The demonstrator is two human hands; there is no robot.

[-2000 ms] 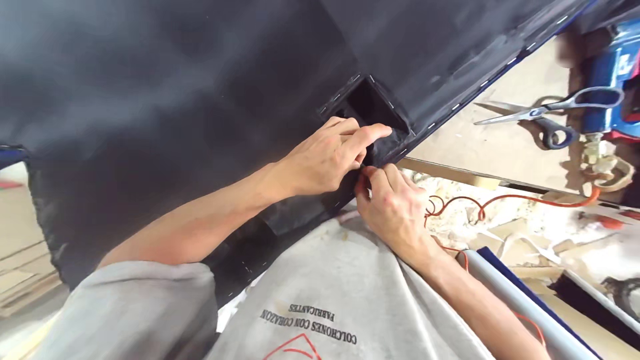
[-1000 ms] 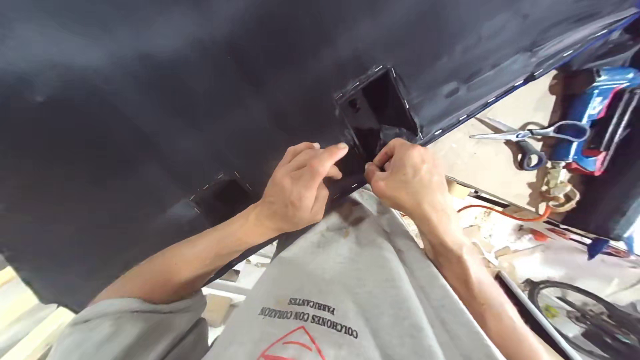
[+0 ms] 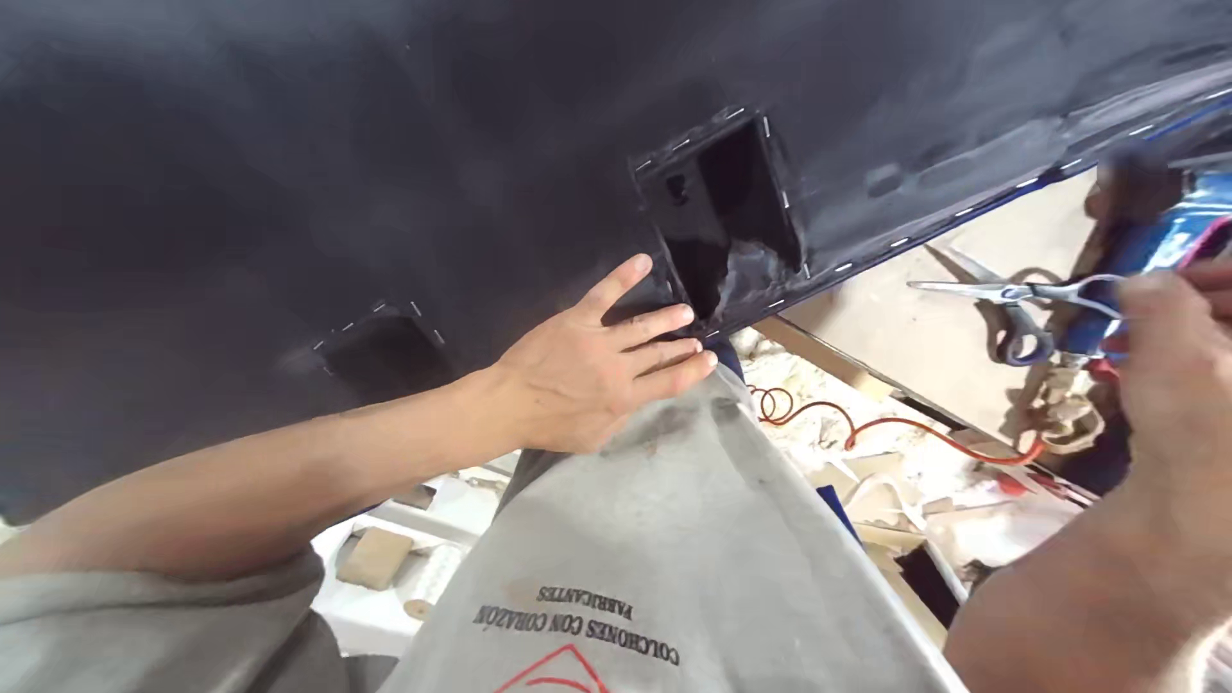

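Black fabric point(image 3: 481, 173) with lines of staples along its edge covers most of the upper view. Two rectangular openings show in it, one point(image 3: 722, 221) near the middle and one point(image 3: 385, 356) lower left, each bordered by staples. My left hand point(image 3: 606, 366) rests with fingers spread on the fabric's edge, just below the middle opening. At the far right, my right hand point(image 3: 1169, 337) is blurred beside a blue staple gun point(image 3: 1155, 241) and the handles of silver scissors point(image 3: 1020, 291); whether it grips either is unclear.
A coiled orange air hose point(image 3: 905, 421) runs to a metal fitting point(image 3: 1064, 414) at the right. The scissors and tool lie over a pale board point(image 3: 866, 327). Scraps point(image 3: 866, 491) lie below. A tan block point(image 3: 375, 558) and a white roll point(image 3: 433, 577) are at lower left.
My right hand has left the fabric beside the middle opening and moved right to the tools. My left hand has opened flat on the fabric's edge.
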